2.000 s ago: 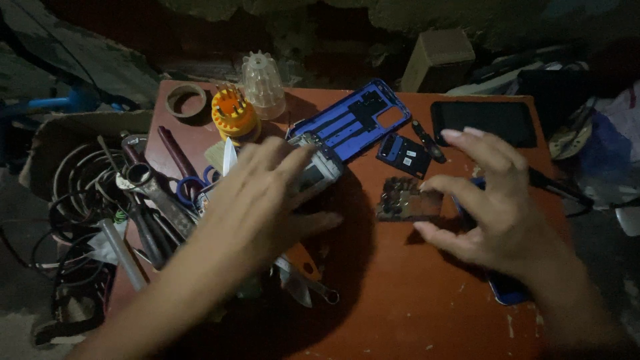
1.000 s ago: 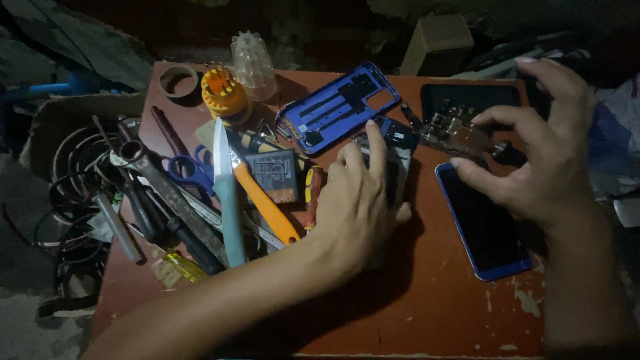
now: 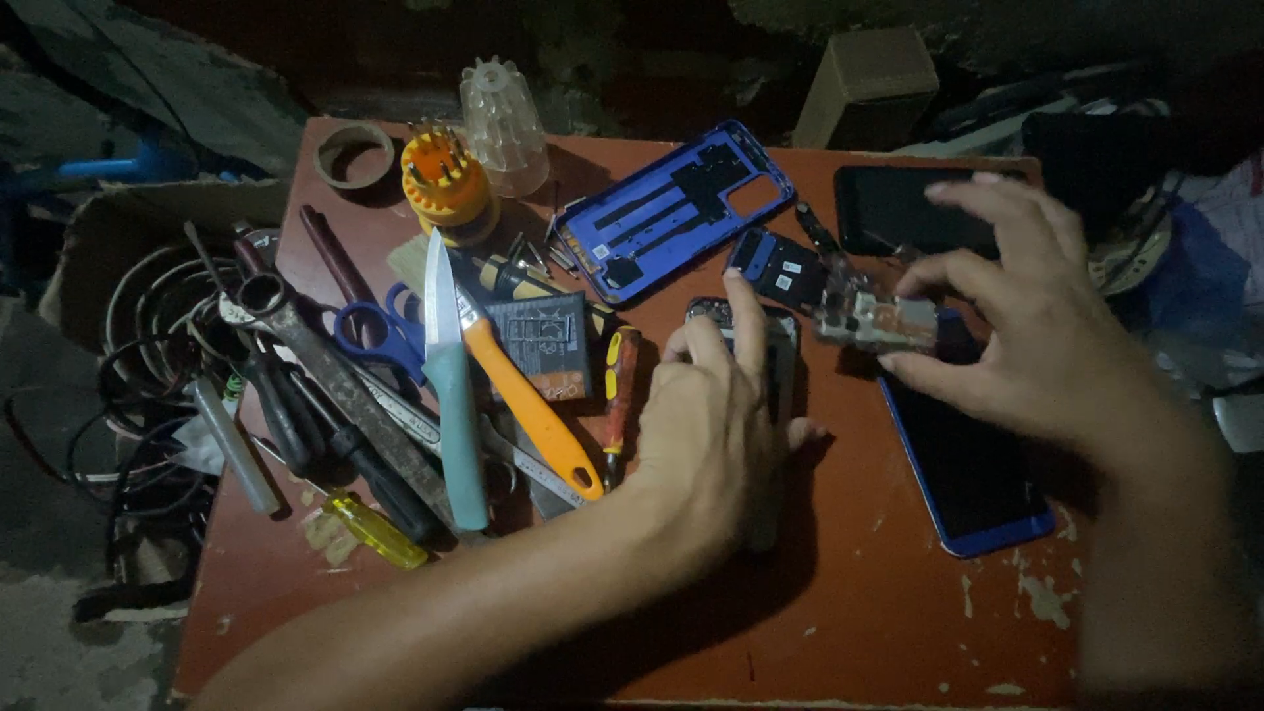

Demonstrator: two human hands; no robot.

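My left hand (image 3: 706, 434) is on top of an opened phone body (image 3: 783, 360), its fingers spread over it and hiding most of it. Between the thumb and fingers of my right hand (image 3: 1027, 306) is a small clear case of tiny parts (image 3: 879, 318), somewhat blurred. Just behind it lies a black phone part with white labels (image 3: 785, 269). A blue phone back cover (image 3: 671, 212) rests at an angle farther back. Below my right hand lies a blue-edged phone (image 3: 973, 464), and behind that hand is another dark phone (image 3: 889, 212).
At left, a teal-handled knife (image 3: 456, 425), an orange-handled knife (image 3: 533, 405), blue scissors (image 3: 370, 331), wrenches (image 3: 336, 395) and screwdrivers crowd together. A yellow bit holder (image 3: 449, 193), its clear cover (image 3: 506, 128) and a tape roll (image 3: 354, 158) stand behind. A red-yellow screwdriver (image 3: 619, 385) lies beside my left hand.
My left hand and the phone body have moved right, away from the tool pile. The small case, lower on the table two seconds ago, is now higher up in my right hand.
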